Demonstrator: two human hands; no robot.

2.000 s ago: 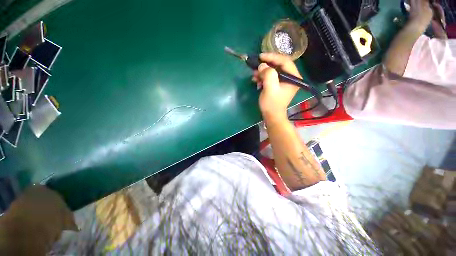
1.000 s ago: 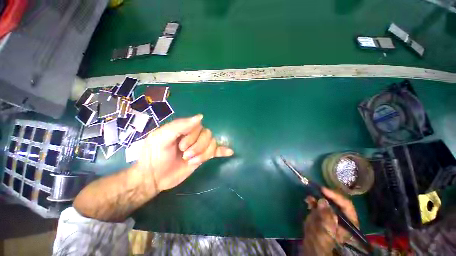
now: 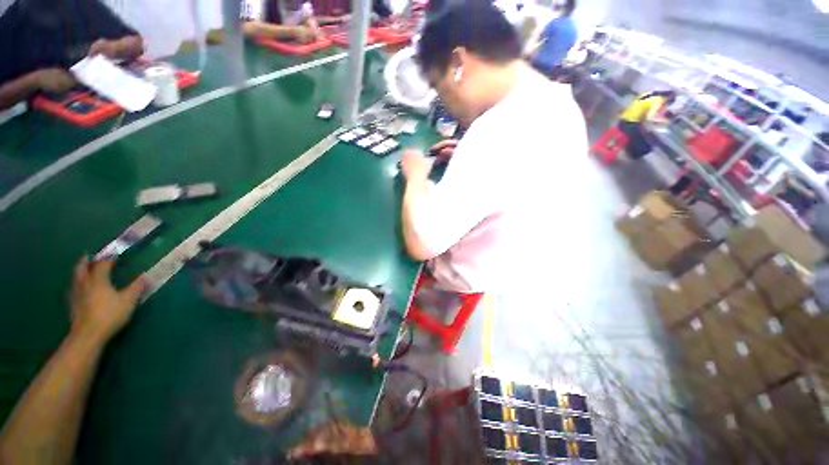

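Observation:
My left hand (image 3: 102, 304) reaches in from the lower left. Its thumb is spread from its fingers, and its fingertips are at the near end of a phone unit (image 3: 132, 236). I cannot tell whether they touch it. A second phone unit (image 3: 177, 193) lies just beyond, with a pale grey face. My right hand (image 3: 332, 442) is a blurred patch at the bottom edge, largely cut off. No soldering iron can be made out in it. The tip-cleaning pot (image 3: 271, 389), a round tan ring with shiny scraps, stands just above that hand.
The black soldering station (image 3: 327, 318) with its yellow sponge (image 3: 358, 309) and a dark fan (image 3: 227, 277) stand right of my left hand. A pale dividing strip (image 3: 245, 204) crosses the green bench. A seated person (image 3: 509, 173) works beyond. An LCD tray (image 3: 536, 422) is at lower right.
The view has swung right. My left hand has moved from beside the LCD heap to the phone units past the strip. The iron, seen before in my right hand, is no longer visible.

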